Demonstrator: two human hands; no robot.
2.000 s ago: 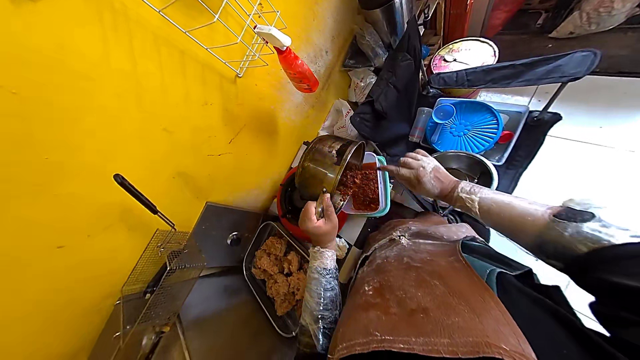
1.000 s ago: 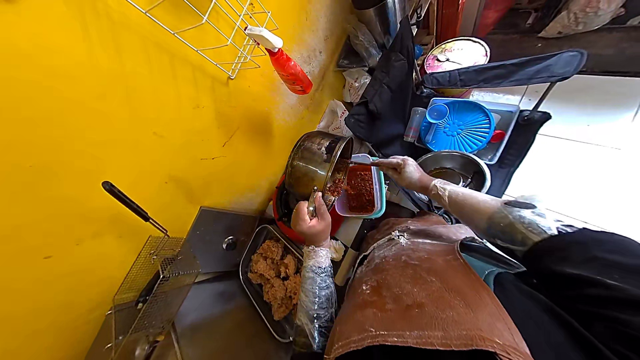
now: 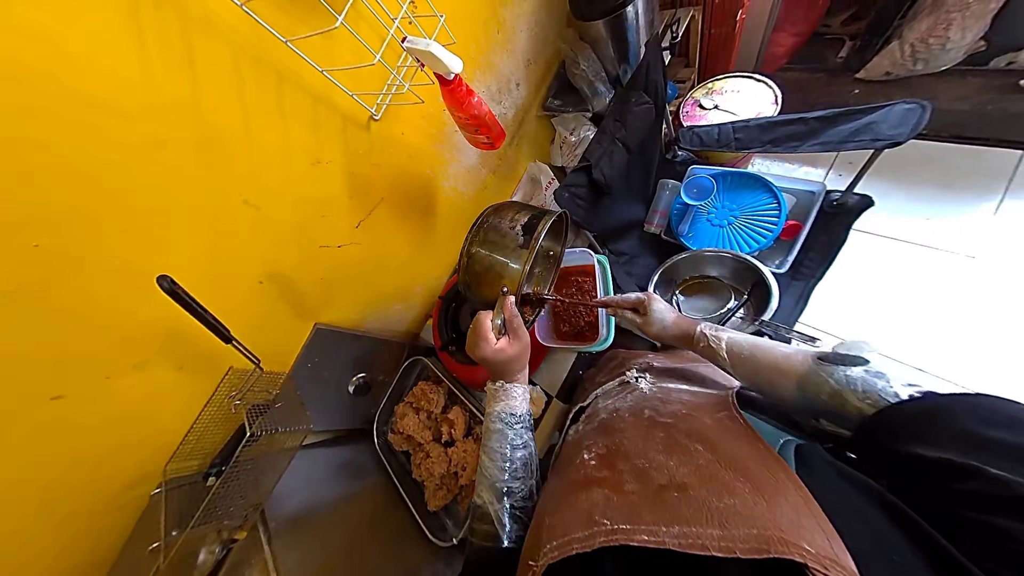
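Note:
My left hand [image 3: 502, 342] grips the handle of a stained metal pot [image 3: 500, 248], which is tilted on its side with its mouth facing right. A stirring utensil [image 3: 580, 301] with a thin, sauce-coated shaft is held in my right hand [image 3: 652, 316]; its far end reaches the pot's lower rim, and its head is hidden. Under the shaft, dark red chunky sauce [image 3: 574, 320] lies in a rectangular plastic container [image 3: 570, 344]. A red round stove [image 3: 468, 370] is partly covered by the pot. Clear plastic film wraps both my forearms.
Breaded fried pieces [image 3: 436, 440] lie in a metal tray [image 3: 400, 496] by my left forearm. Fryer baskets [image 3: 272, 432] stand at lower left. On the right are a metal bowl [image 3: 768, 276], a blue lid [image 3: 740, 210] and a black folding chair [image 3: 808, 132]. A red spray bottle [image 3: 472, 112] hangs above.
The utensil in my right hand was over the sauce container two seconds ago; now its far end is at the pot's rim. The pot stays tilted in my left hand.

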